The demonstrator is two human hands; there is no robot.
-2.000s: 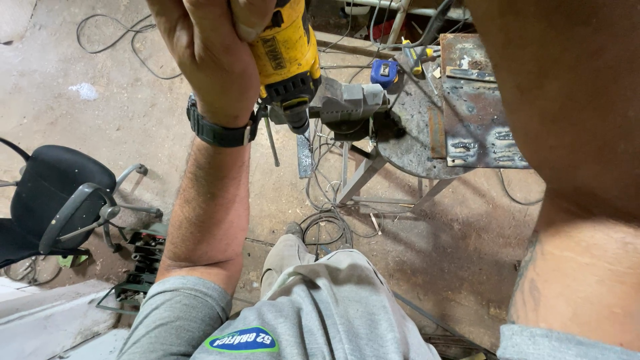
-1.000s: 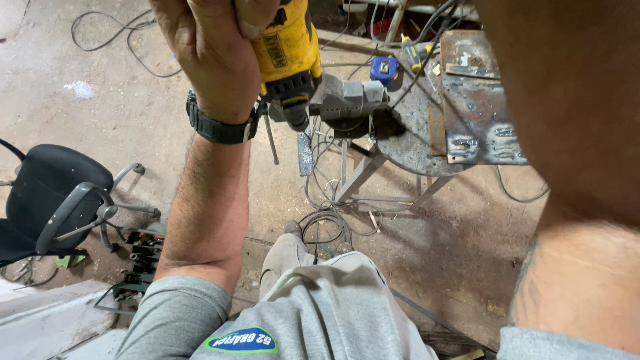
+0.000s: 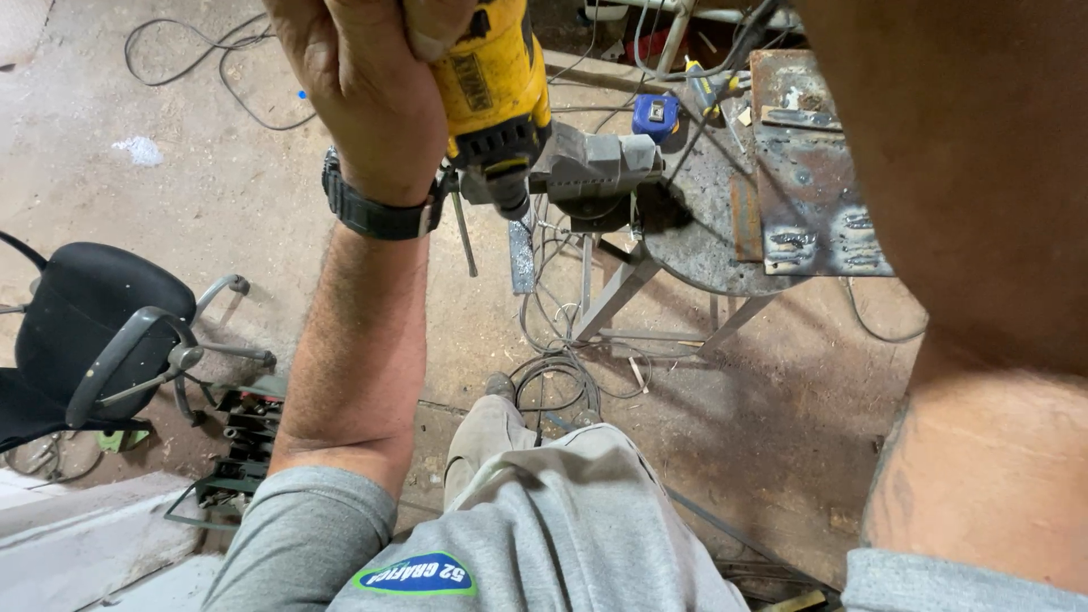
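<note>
My left hand (image 3: 365,76), with a black watch at its wrist, is closed on the body of a yellow and black DeWalt power drill (image 3: 497,85) at the top of the view. The drill's chuck (image 3: 512,197) points down over a metal strip (image 3: 521,255) that stands out from a grey bench vise (image 3: 595,161). Whether the bit touches the strip cannot be told. The vise sits at the edge of a round metal table (image 3: 705,229). My right forearm crosses the right side; the right hand is beyond the top edge, out of sight.
A blue tape measure (image 3: 655,117), a yellow-handled tool (image 3: 702,85) and a scorched steel plate (image 3: 803,170) lie on the table. Coiled cables (image 3: 557,382) are on the floor by my foot. An office chair (image 3: 106,331) and a dark metal toolbox (image 3: 246,450) stand at left.
</note>
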